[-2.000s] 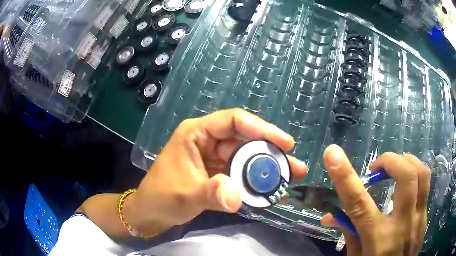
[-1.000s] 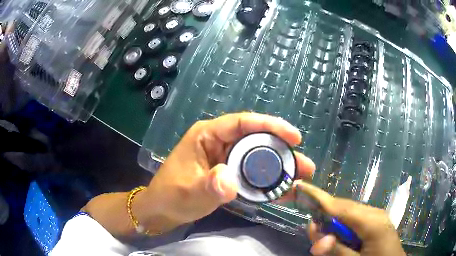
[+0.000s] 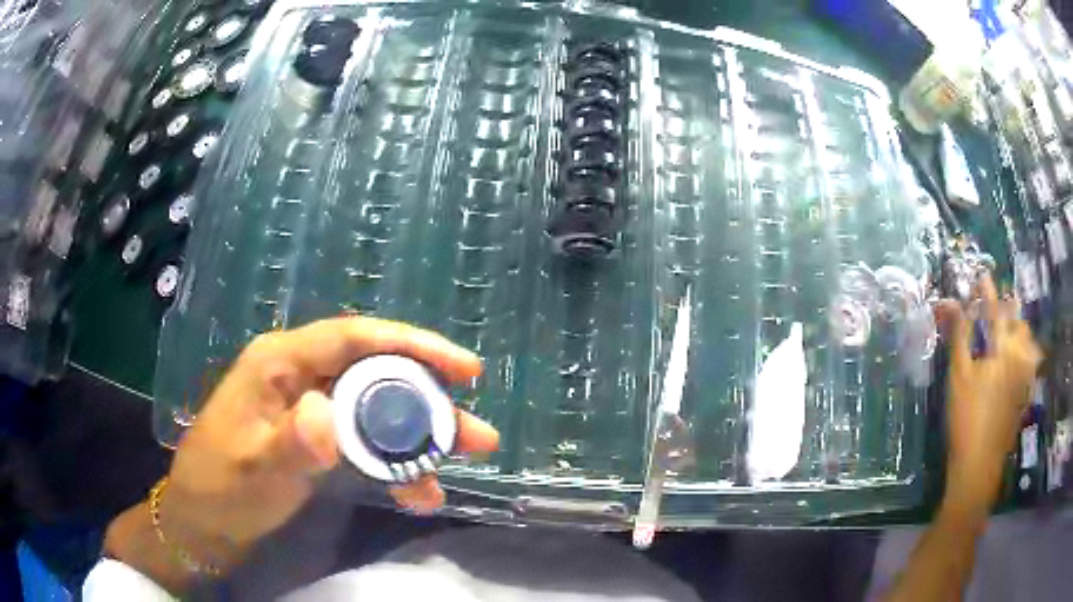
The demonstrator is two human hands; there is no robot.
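My left hand [image 3: 282, 423] holds a speaker driver [image 3: 394, 420] by its rim over the front left of the clear tray. Its back faces up: a silver-white ring around a dark blue-grey disc, with small metallic tabs at the lower edge. My right hand [image 3: 991, 370] is at the far right, just past the tray edge, small and blurred. Its fingers reach towards small shiny parts there. A bit of blue shows between the fingers; whether they hold it cannot be told. The clear ribbed tray [image 3: 471, 276] has one row of black units [image 3: 594, 147].
A slim pale tool [image 3: 667, 435] and a white slip [image 3: 778, 406] lie on the tray. Clear round parts [image 3: 853, 306] lie at its right. Loose black units [image 3: 168, 280] and stacked trays [image 3: 47, 218] are at left. A pale container [image 3: 938, 94] stands far right.
The view has shifted right. My right hand has moved away from the driver to the far right with the blue-handled cutters no longer clearly visible. My left hand still holds the driver.
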